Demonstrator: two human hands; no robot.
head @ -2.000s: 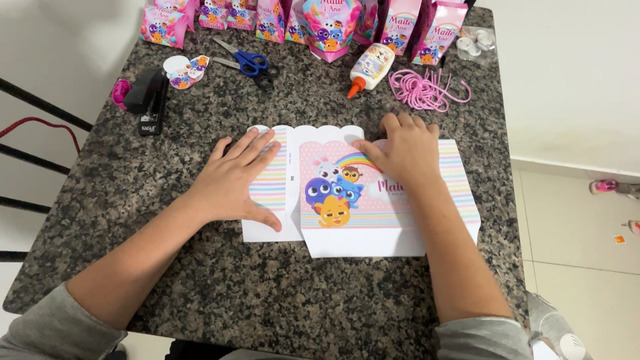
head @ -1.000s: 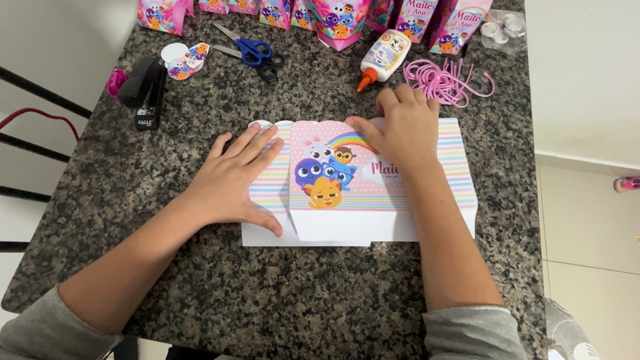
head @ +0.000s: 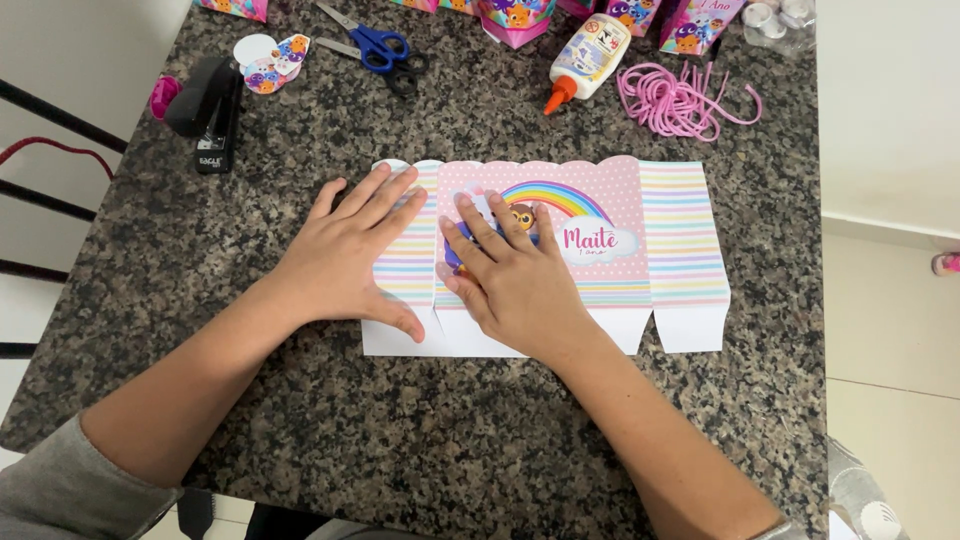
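Observation:
A printed paper box blank (head: 600, 289) lies folded over itself on the granite table. Its middle panel is pink with white dots, a rainbow, cartoon animals and writing; striped panels flank it, with white flaps along the lower edge. On the left striped panel my left hand (head: 352, 247) rests flat with fingers spread, thumb on the white flap. My right hand (head: 517, 277) lies palm down over the cartoon animals, fingers slightly apart. Neither hand grips anything. The underside layer is mostly hidden.
Beyond the blank are a black stapler (head: 217, 112), round paper cutouts (head: 262, 67), blue-handled scissors (head: 375, 46), a glue bottle (head: 592, 56) with orange tip and a bundle of pink cord (head: 671, 101). Several printed boxes (head: 694, 26) stand along the far side. The granite table's (head: 795, 300) right edge borders the floor.
My right hand has moved left from the blank's upper right part onto the cartoon animals. The printed panel, raised at its lower edge a second ago, now lies flatter. My left hand stays on the left side.

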